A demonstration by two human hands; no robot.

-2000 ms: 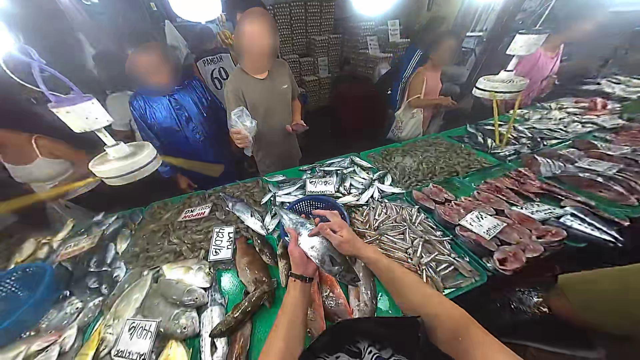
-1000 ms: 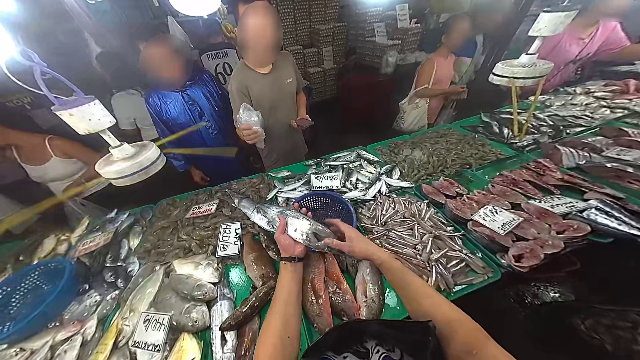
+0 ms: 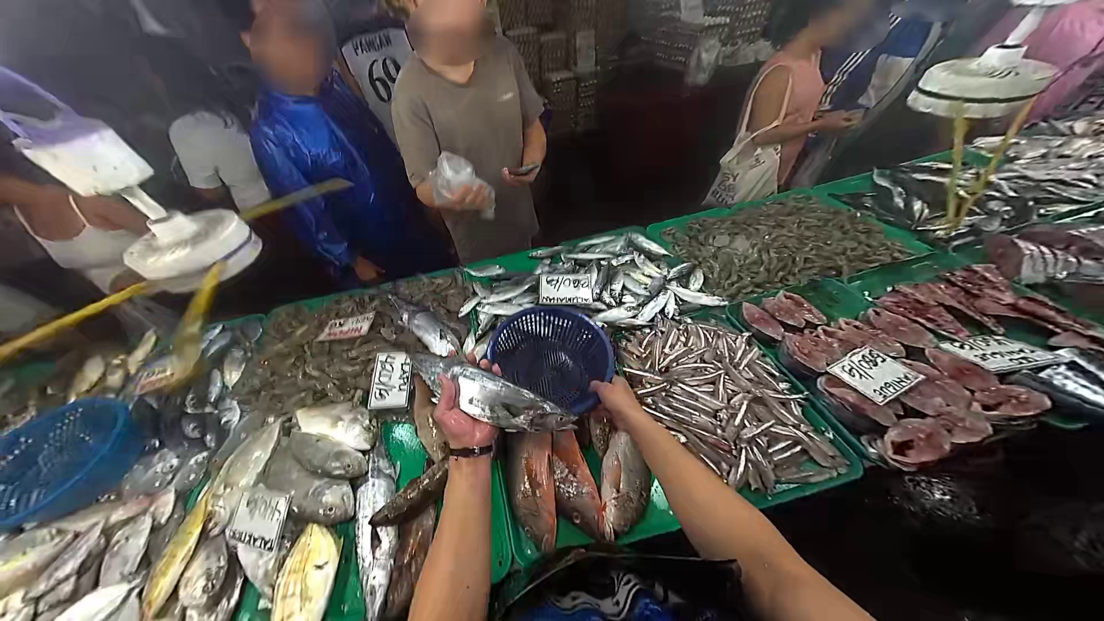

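A silvery whole fish (image 3: 504, 398) lies across my left hand (image 3: 466, 418), whose fingers are around its body. My right hand (image 3: 614, 398) grips the lower right rim of a dark blue plastic basket (image 3: 552, 358). The basket looks hollow inside and tilts toward me, just behind the held fish. Another silvery fish (image 3: 427, 326) lies at the upper left of my left hand. Reddish fish (image 3: 575, 483) rest on a green tray below the basket. A dark band is on my left wrist.
Small thin fish (image 3: 716, 397) fill a tray at the right, with fish slices (image 3: 931, 392) beyond. Shrimp (image 3: 793, 241) lie farther back. A blue basket (image 3: 65, 457) sits at the left. White hanging fans (image 3: 194, 246) with strips flank the stall. Several people stand across the counter.
My right hand has left the fish and taken the rim of the dark blue basket, which stood behind the fish earlier. The fish stays in my left hand.
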